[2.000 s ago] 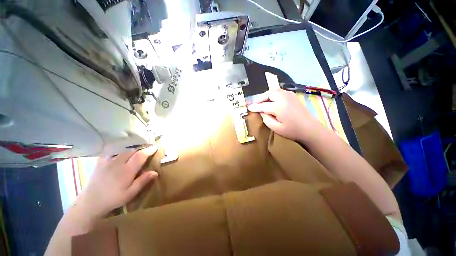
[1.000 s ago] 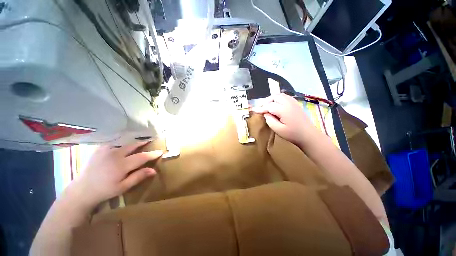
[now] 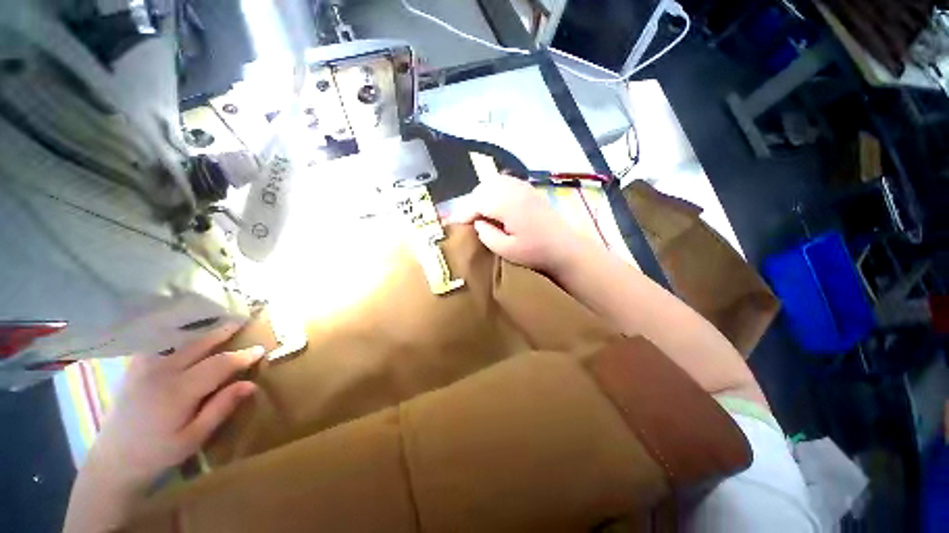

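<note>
The brown bag body (image 3: 364, 344) lies under the clamp of the sewing machine head (image 3: 94, 208) and spreads towards my lap, with a red-brown corner (image 3: 676, 411) at the lower right. Two pale L-shaped clamp arms (image 3: 439, 255) press on it. My left hand (image 3: 172, 401) rests on the bag's left side, fingers apart, fingertips beside the left clamp arm. My right hand (image 3: 515, 221) is at the bag's edge right of the right clamp arm, fingers bent onto the brown material. Glare hides the needle area.
A red-and-black tool (image 3: 567, 179) lies just beyond my right hand. A second brown bag piece (image 3: 692, 260) hangs over the table at right. A blue bin (image 3: 820, 292) stands on the floor at right. Striped guide markings (image 3: 83, 401) show at left. A white cable runs behind.
The camera view has turned and shifted right, so the machine and bag appear further left. Both hands stay at about the same places on the bag.
</note>
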